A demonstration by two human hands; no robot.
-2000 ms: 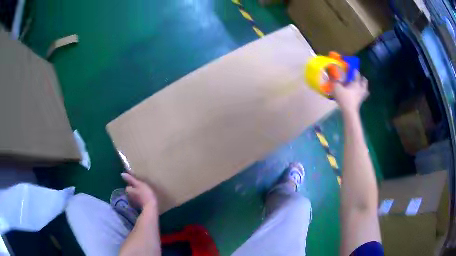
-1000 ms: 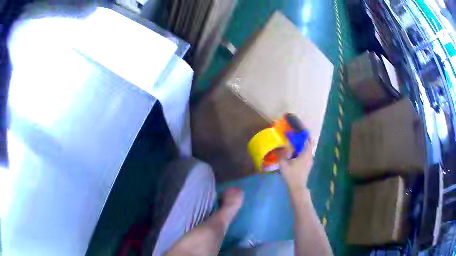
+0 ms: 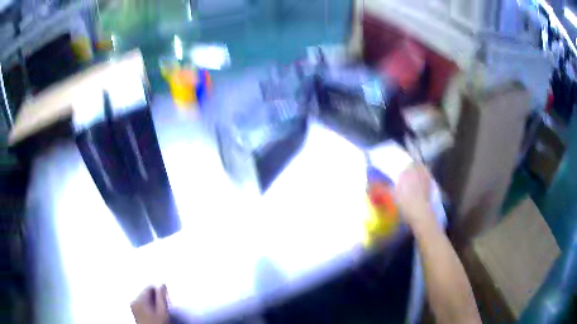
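The frame is blurred. My right hand [image 3: 411,190] is at the right part of the bright metal table [image 3: 221,253], with the blue, orange and yellow tape dispenser [image 3: 381,212] right beside its fingers; blur hides whether it still grips it. My left hand [image 3: 150,306] is at the table's near edge at the bottom left, cut off by the picture's edge, with no object visible in it. Two black retail boxes [image 3: 130,171] with white ends lie side by side at the left of the table. More dark, film-covered boxes [image 3: 291,120] lie at the back middle.
A second tape dispenser [image 3: 188,85] is at the table's back edge. Flat brown cartons [image 3: 79,95] are at the back left. The machine's red-brown curtain [image 3: 411,60] is at the back right. A tall carton [image 3: 490,152] and another carton [image 3: 517,253] stand right of the table.
The view has swung from the large carton on the floor up to the table. My right hand and the tape dispenser have moved from over the carton to the table's right part.
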